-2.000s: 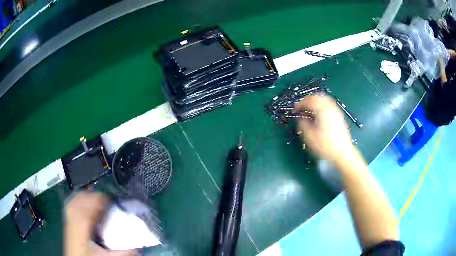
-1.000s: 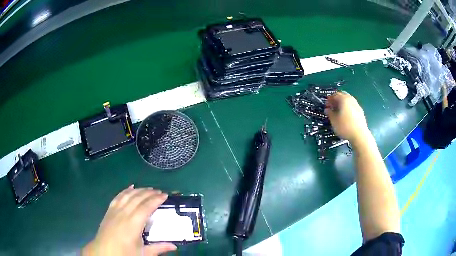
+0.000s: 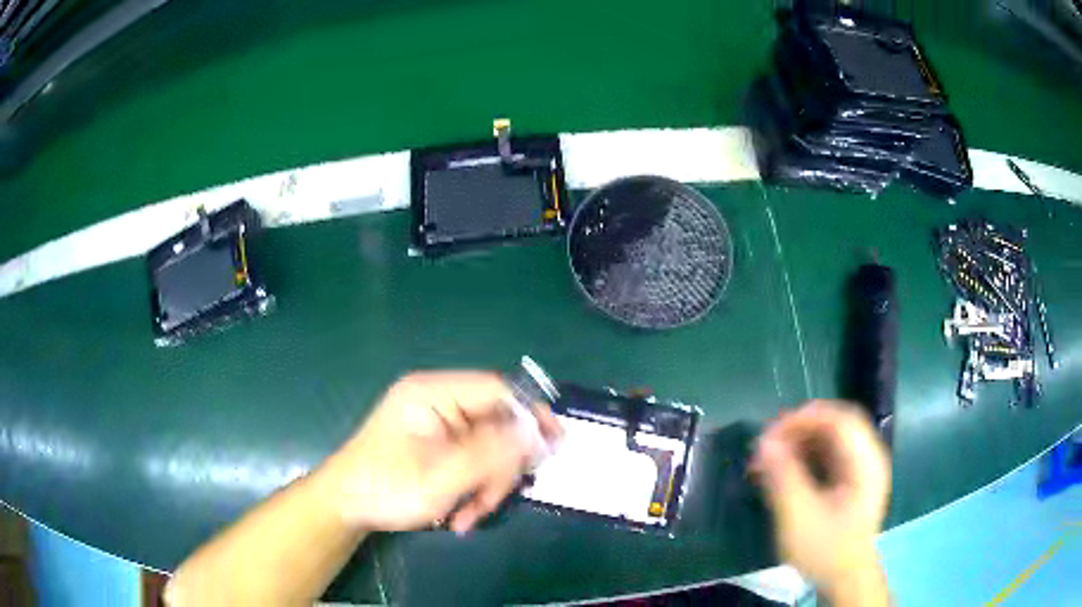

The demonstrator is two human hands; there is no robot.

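A display assembly [image 3: 605,460] with a white back panel, black frame and orange flex strip lies on the worktop in front of me. My left hand [image 3: 457,448] is blurred and over its left side, with a thin shiny strip [image 3: 540,379] at the fingertips. My right hand [image 3: 821,468] is blurred, fingers curled, to the right of the assembly and beside the electric screwdriver [image 3: 873,338]; whether it holds anything cannot be made out. The screwdriver lies tip away from me, its rear hidden behind the hand.
A round screw tray [image 3: 651,251] lies behind the assembly. More display assemblies [image 3: 487,202] rest singly or in a short stack [image 3: 204,275] along the white strip. A tall stack [image 3: 866,107] stands at back right. A loose bracket pile [image 3: 991,296] lies at far right.
The view has swung left. My right hand has left the bracket pile and come back near the screwdriver and assembly. My left hand no longer lies flat on the assembly and has a strip at its fingertips.
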